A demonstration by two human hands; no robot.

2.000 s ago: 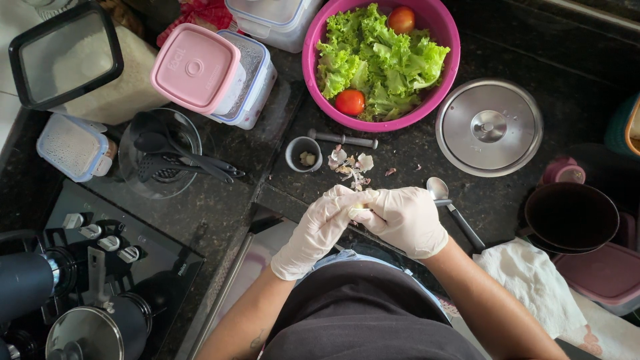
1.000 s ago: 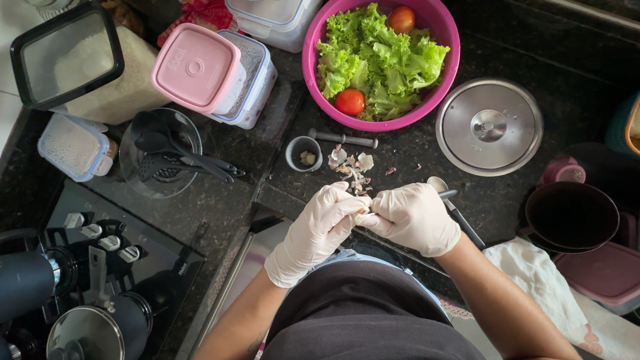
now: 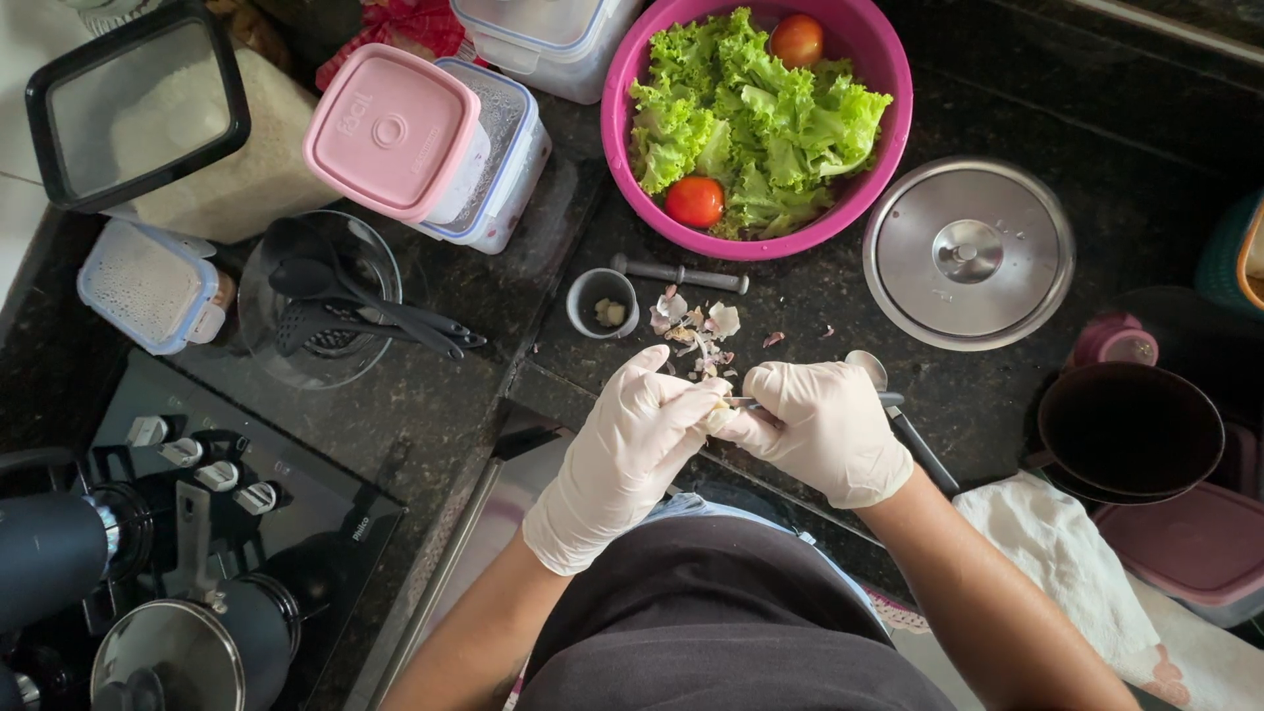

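Note:
White gloves cover both hands. My left hand (image 3: pixel 642 449) pinches a small pale garlic clove (image 3: pixel 724 410) in its fingertips. Closed around a small knife, my right hand (image 3: pixel 829 425) holds the thin blade (image 3: pixel 739 400) against the clove; the fist hides most of the handle. Just beyond the fingers lie garlic skins (image 3: pixel 699 331) on the dark stone counter. A small grey mortar (image 3: pixel 602 304) with peeled pieces inside stands left of the skins, and a grey pestle (image 3: pixel 681 274) lies behind them.
Behind the hands is a pink bowl (image 3: pixel 614 128) of lettuce and tomatoes. A steel lid (image 3: pixel 918 257), a spoon (image 3: pixel 869 367) and a white cloth (image 3: pixel 1057 563) lie to the right. Left are lidded containers (image 3: pixel 390 128), a glass bowl (image 3: pixel 257 346) with black utensils, and a stove (image 3: pixel 326 494) with pots.
Both hands stay together in front of the skins, their fingers shifting around the clove. The knife blade shows between them now. The things on the counter have not plainly moved.

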